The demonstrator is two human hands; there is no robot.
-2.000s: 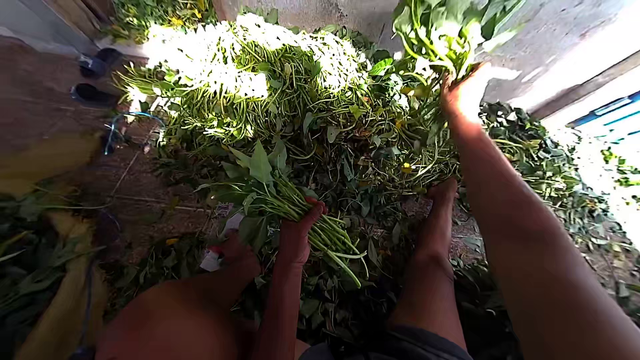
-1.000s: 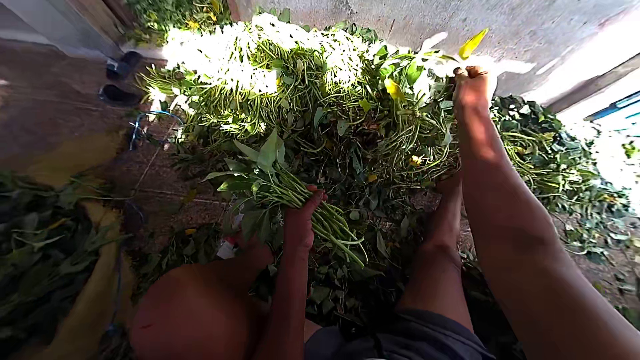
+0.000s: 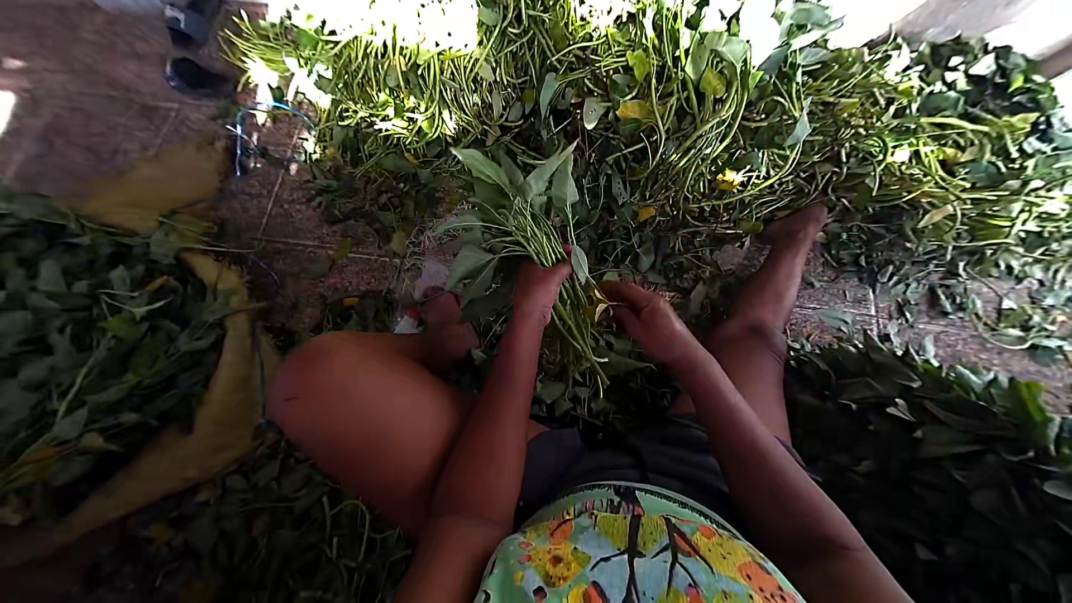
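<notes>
My left hand [image 3: 543, 289] is closed around a bunch of long-stemmed leafy greens [image 3: 536, 234], its leaves pointing up and away and its stem ends hanging toward my lap. Close on the right, my right hand [image 3: 649, 318] has its thumb and fingers bent at a small yellowish leaf [image 3: 600, 303] beside the stems; whether the leaf is pinched or only touched is hard to tell. Beyond both hands a large heap of the same greens [image 3: 670, 126] spreads across the floor, brightly sunlit at its far side.
Leafy greens lie in a yellowish sack [image 3: 234, 360] at the left. A dark leaf pile [image 3: 921, 419] is at the right. Dark sandals [image 3: 197, 77] and a blue cord [image 3: 241, 138] lie on the tiled floor [image 3: 276, 197] at the upper left. My bare legs flank the work.
My right hand has come back from the far heap to beside the bunch in my left hand. The leafy stems it held two seconds ago are no longer in it. The view has tilted down.
</notes>
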